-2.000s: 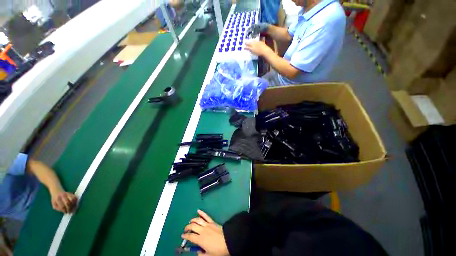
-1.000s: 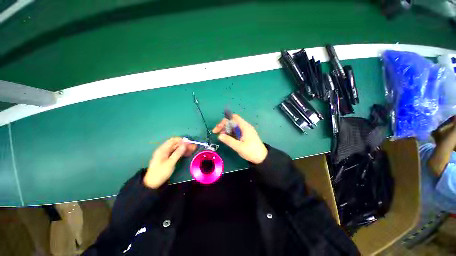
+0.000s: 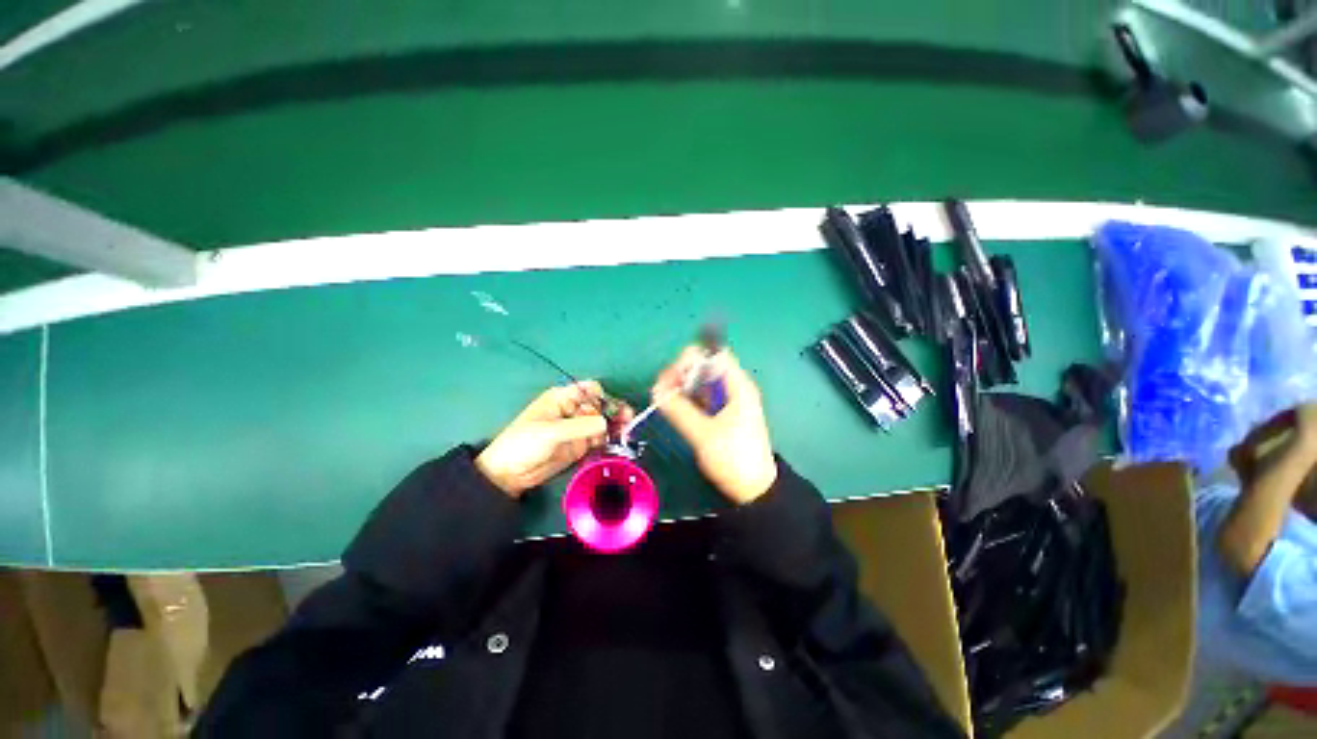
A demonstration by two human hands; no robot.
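The hair dryer body, a round magenta ring with a dark centre, lies at the bench's near edge in front of my chest. My left hand pinches the thin handle wiring just above it; a dark strand runs up and left over the bench. My right hand holds the blurred cutters, with blue showing at the palm. A thin white strand or part runs between my two hands above the ring. Exact contact at the fingertips is too small to tell.
Black handle shells lie in piles at right. Beyond are a dark mesh bag, a blue parts bag and an open carton of black parts. A grey dryer unit is on the belt. Another person's arm is at far right.
From looking along the line, the view has turned down to the bench. Since the middle frame, my left hand has moved right, closer to the wiring above the ring; my right hand still holds the tool.
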